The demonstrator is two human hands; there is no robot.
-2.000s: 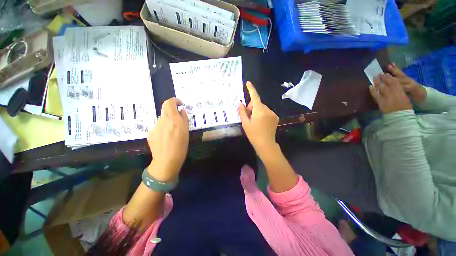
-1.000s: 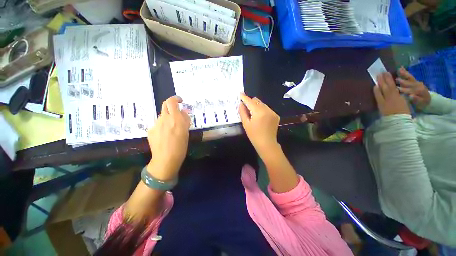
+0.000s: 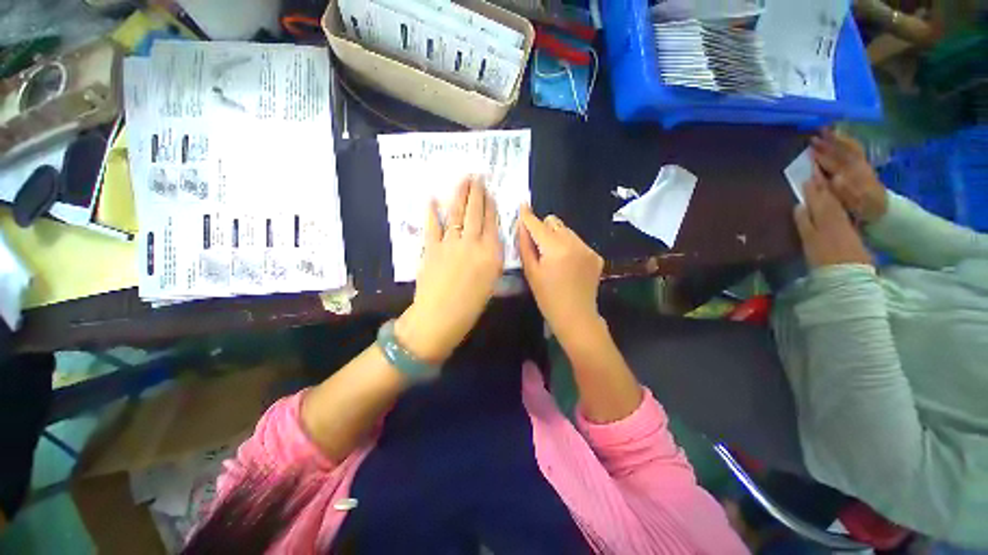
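Note:
A white printed instruction sheet point(image 3: 405, 184), squarish in outline, lies on the dark table between my hands near the front edge. My left hand point(image 3: 460, 260) lies flat on the middle of the sheet with its fingers extended, covering much of the print. My right hand point(image 3: 560, 266) is at the sheet's right edge, thumb and index finger at the paper. Whether the fingertips pinch the edge or press on it is hard to see. A stack of unfolded sheets point(image 3: 244, 141) lies to the left.
A beige box point(image 3: 417, 92) with folded leaflets stands beyond the sheet. A blue tote point(image 3: 639, 92) with leaflets is at the far right. Scrap paper point(image 3: 663, 204) lies right of my hands. A person in pale sleeves handles a small white paper point(image 3: 800, 173). Yellow paper point(image 3: 65, 256) lies at left.
My left hand has moved right from the sheet's lower left corner onto its middle and flattened there. My right hand has stayed at the right edge. The other person's hands have come together.

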